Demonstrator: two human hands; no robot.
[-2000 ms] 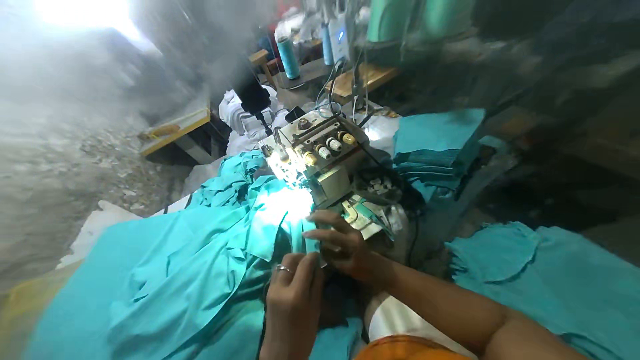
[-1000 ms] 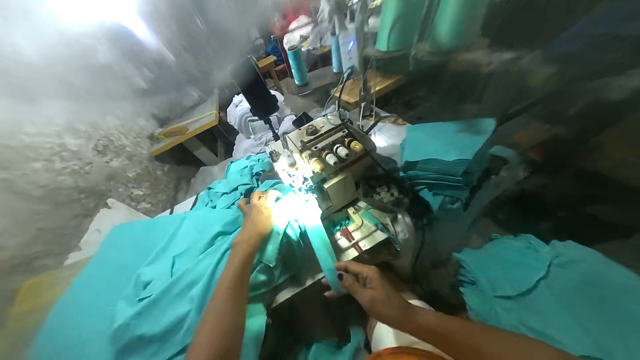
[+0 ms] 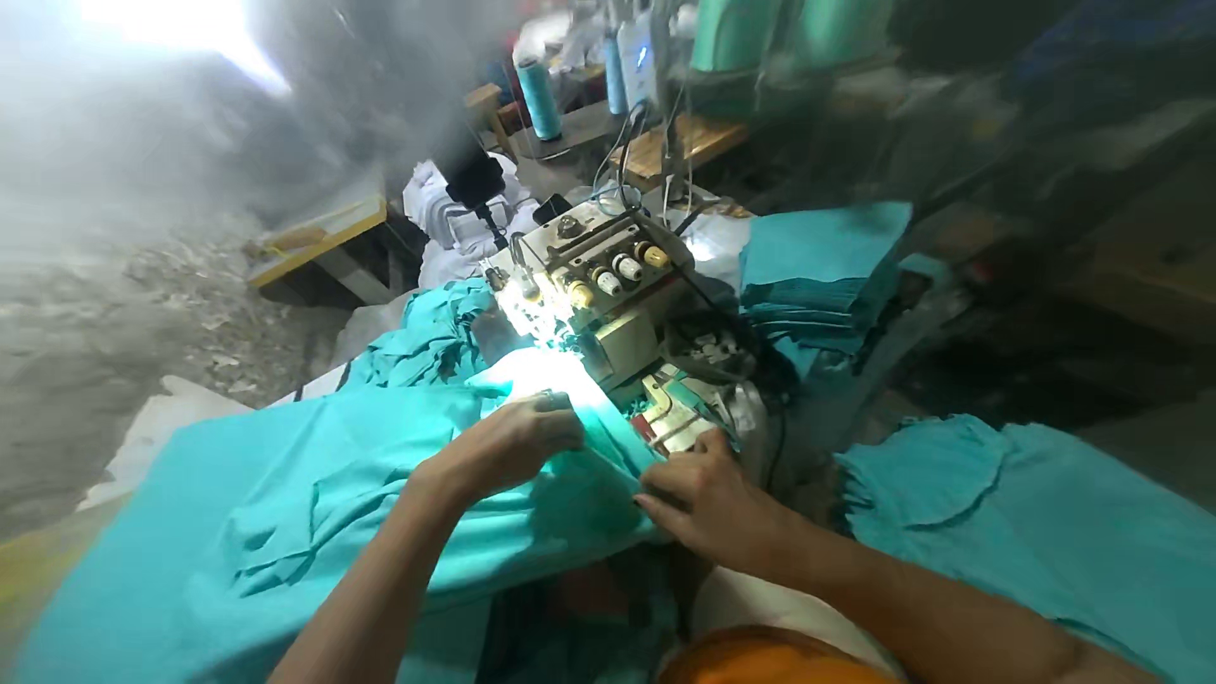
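Observation:
Turquoise fabric [image 3: 380, 494] spreads over the left of the work surface and runs up to the lit needle area of an overlock sewing machine [image 3: 608, 275]. My left hand [image 3: 522, 442] lies on the cloth just in front of the needle area, its fingers bent onto it and the fingertips partly hidden. With its thumb and fingers, my right hand [image 3: 698, 494] pinches the edge of the fabric, in front of the machine's right end. The needle and presser foot are lost in glare.
Folded turquoise pieces [image 3: 826, 256] are stacked right of the machine, and more turquoise cloth [image 3: 1035, 522] lies at the lower right. Bunched cloth [image 3: 437, 332] sits left of the machine. Behind stand a thread cone [image 3: 539, 100] and a wooden stool [image 3: 679, 147].
Two seconds ago both hands were close together at the cloth; they are now apart. Since one second ago, my left hand has moved right and nearer, and the cloth spreads wider between the hands.

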